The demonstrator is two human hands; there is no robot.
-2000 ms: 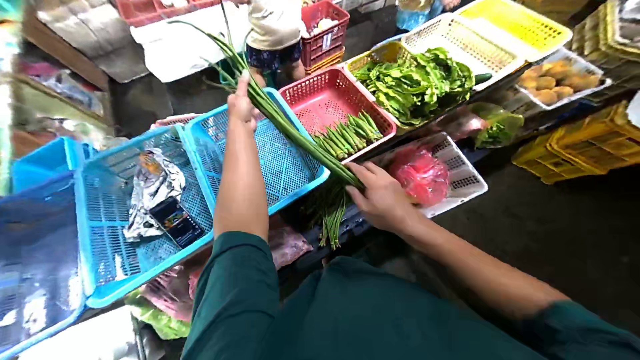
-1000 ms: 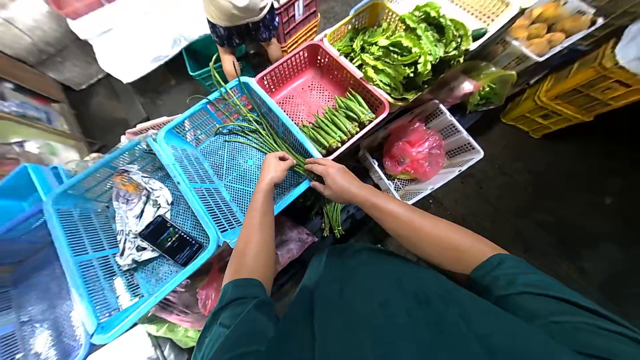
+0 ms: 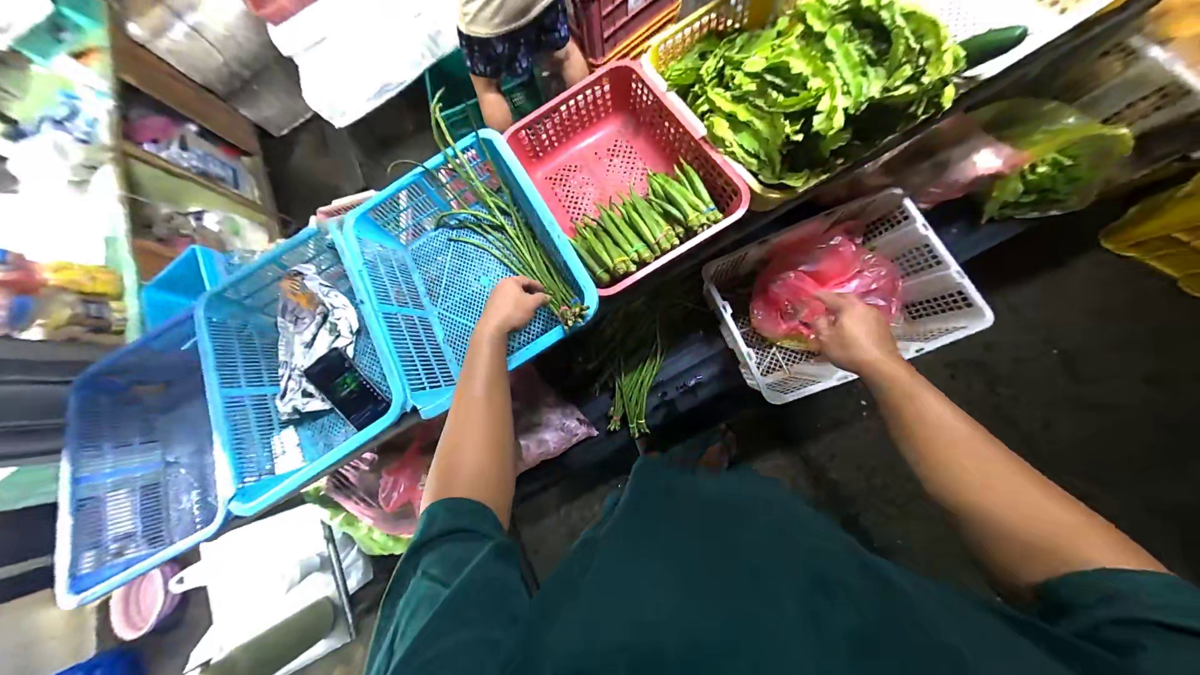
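A bunch of long green beans point(image 3: 511, 234) lies along the right side of a blue plastic basket point(image 3: 450, 368). My left hand point(image 3: 514, 305) is over that basket's near part, beside the bunch's lower end, fingers curled; whether it touches the beans is unclear. My right hand point(image 3: 851, 330) has its fingers on a pink plastic bag point(image 3: 816, 281) in a white plastic crate point(image 3: 956, 314); the fingertips are partly hidden by the bag. Another bunch of long beans point(image 3: 639, 389) hangs low between my hands. Bundled okra point(image 3: 647, 220) lines the near side of a red basket point(image 3: 623, 80).
Leafy greens point(image 3: 816, 84) fill a yellow basket at the upper right, near a dark green cucumber point(image 3: 994, 44). A phone point(image 3: 347, 387) and crumpled paper point(image 3: 314, 328) lie in another blue basket point(image 3: 230, 412). Another person's arm point(image 3: 490, 103) reaches down behind the baskets.
The long beans that both my hands held now lie in the blue basket. My right hand has moved right, from the beans to the pink bag. My left hand has come off the bunch's middle.
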